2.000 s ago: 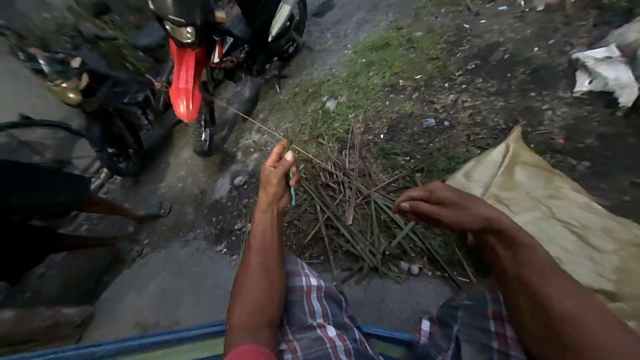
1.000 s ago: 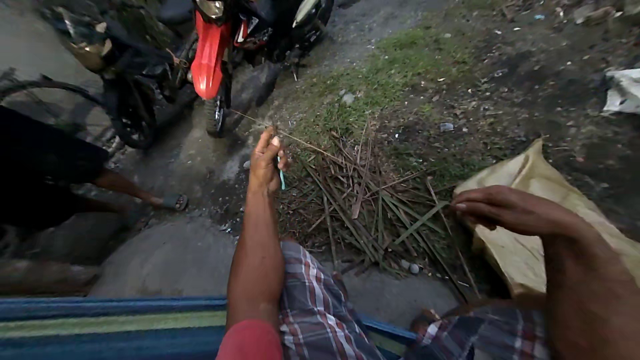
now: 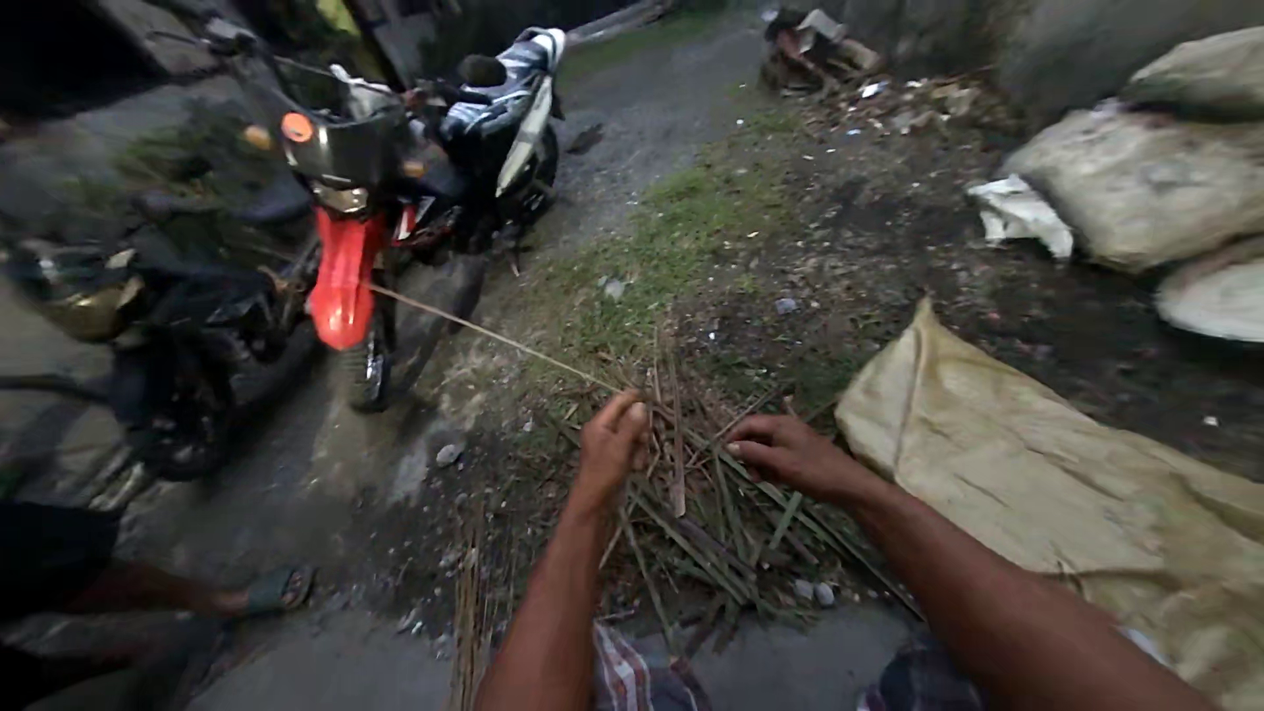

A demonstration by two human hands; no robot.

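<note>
My left hand (image 3: pixel 614 442) is closed around a long thin stick (image 3: pixel 494 338), which runs up and left from the fist toward the red motorcycle fender. My right hand (image 3: pixel 790 456) is just to the right, palm down, fingers bent over a heap of cut leaf stalks and strips (image 3: pixel 706 533); whether it pinches a strip is hard to tell. Both hands are above the heap. Beside my left forearm, at the bottom, lie several thin pale sticks (image 3: pixel 468 612). The inside of my left fist is hidden.
A pale woven sack (image 3: pixel 1007 464) lies at right, with more full sacks (image 3: pixel 1155 188) behind. A motorcycle with a red fender (image 3: pixel 344 281) stands at upper left beside a dark motorcycle (image 3: pixel 168 346). A person's sandalled foot (image 3: pixel 281 590) is at lower left.
My hands have come closer together over the heap. The light-blue item seen at my left hand earlier no longer shows. The view has tilted up, and the thin bundle at lower left shows now.
</note>
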